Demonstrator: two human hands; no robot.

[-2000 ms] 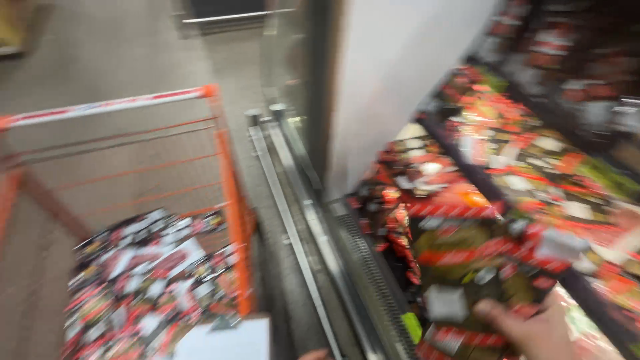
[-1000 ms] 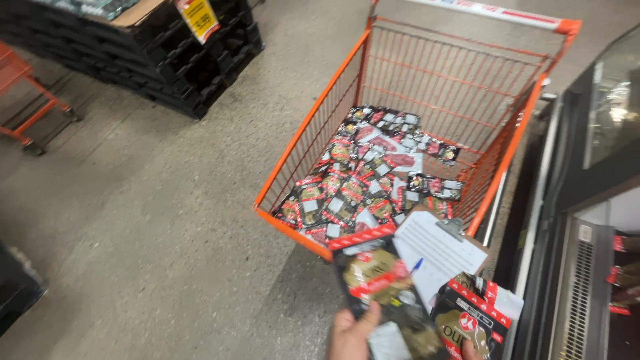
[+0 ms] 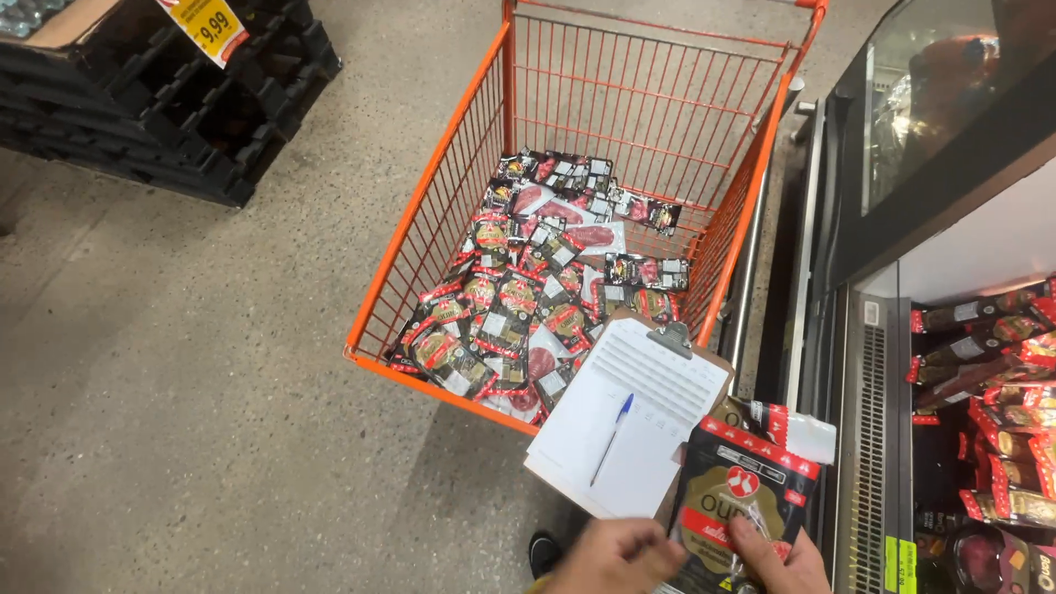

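My right hand [image 3: 780, 561] holds a black, red and gold packet of sliced salami [image 3: 734, 503], its thumb across the front; at least one more packet [image 3: 804, 433] shows behind it. Beside that packet's lower left edge is my left hand [image 3: 619, 557], blurred, fingers curled, with nothing visible in it. Just beyond the hands, a clipboard [image 3: 722, 371] with a printed sheet [image 3: 577, 412] rests at the near right corner of an orange wire shopping cart [image 3: 412, 223]. A blue pen [image 3: 612, 437] lies on the sheet. Many flat meat packets [image 3: 520, 297] are heaped in the cart.
Along the right side runs a refrigerated display case [image 3: 874, 462] with a vent grille, a raised glass-panelled part and rows of packets [image 3: 1015, 412]. Stacked black plastic pallets [image 3: 157, 124] with a yellow price sign [image 3: 210, 29] stand at upper left. A dark shoe [image 3: 542, 553] is on the concrete floor.
One second ago my left hand held a salami packet and my right hand another; now the left has no visible packet. Earlier, a hand was among packets in the display case. The view has swung.
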